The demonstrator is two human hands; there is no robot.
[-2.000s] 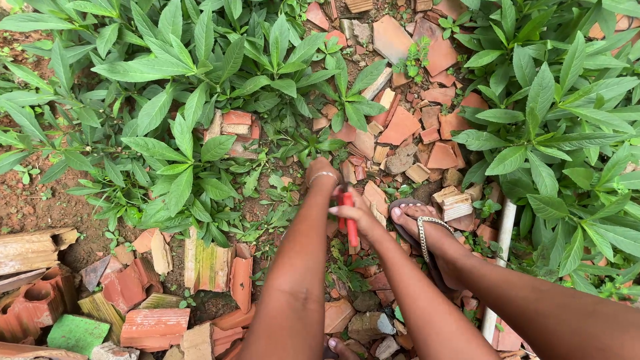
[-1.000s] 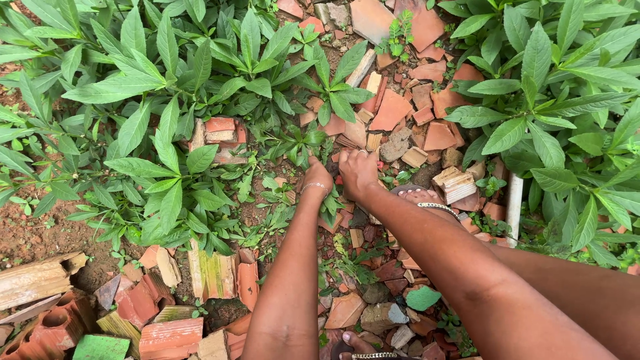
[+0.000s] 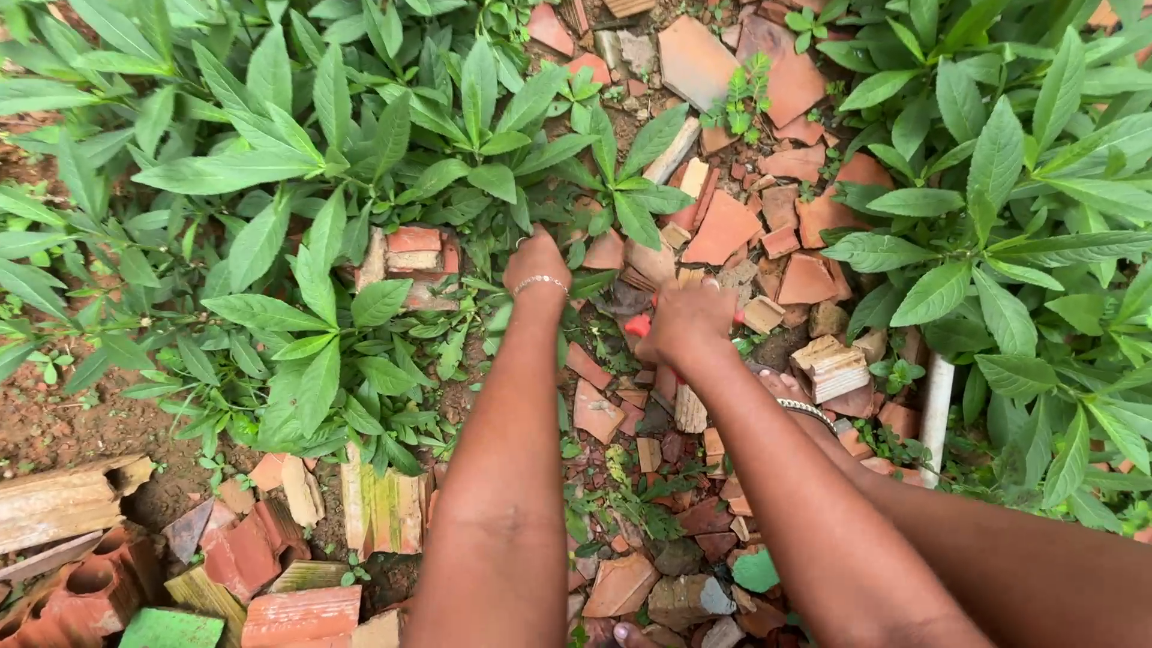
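Observation:
My left hand [image 3: 538, 261], with a bracelet at the wrist, reaches in among the low leaves of a green leafy plant [image 3: 486, 153]; its fingertips are partly hidden, so what they touch is unclear. To its right, my right hand [image 3: 691, 317] is closed around a red-handled tool [image 3: 638, 326]. Red parts show at both sides of the fist; the tool's working end is not visible. Beneath the hands lie broken terracotta pieces [image 3: 723, 227] and small weeds [image 3: 643, 504].
Leafy plants [image 3: 999, 207] stand at the right beside a white pipe [image 3: 937, 418]. Broken hollow bricks [image 3: 99, 585] are piled at lower left. My sandalled foot, with a chain anklet [image 3: 807, 413], rests among shards right of centre. A green fragment [image 3: 756, 571] lies low in view.
My hands were close together with the red tool two seconds ago; now they are apart. The left hand has moved up into the leaves.

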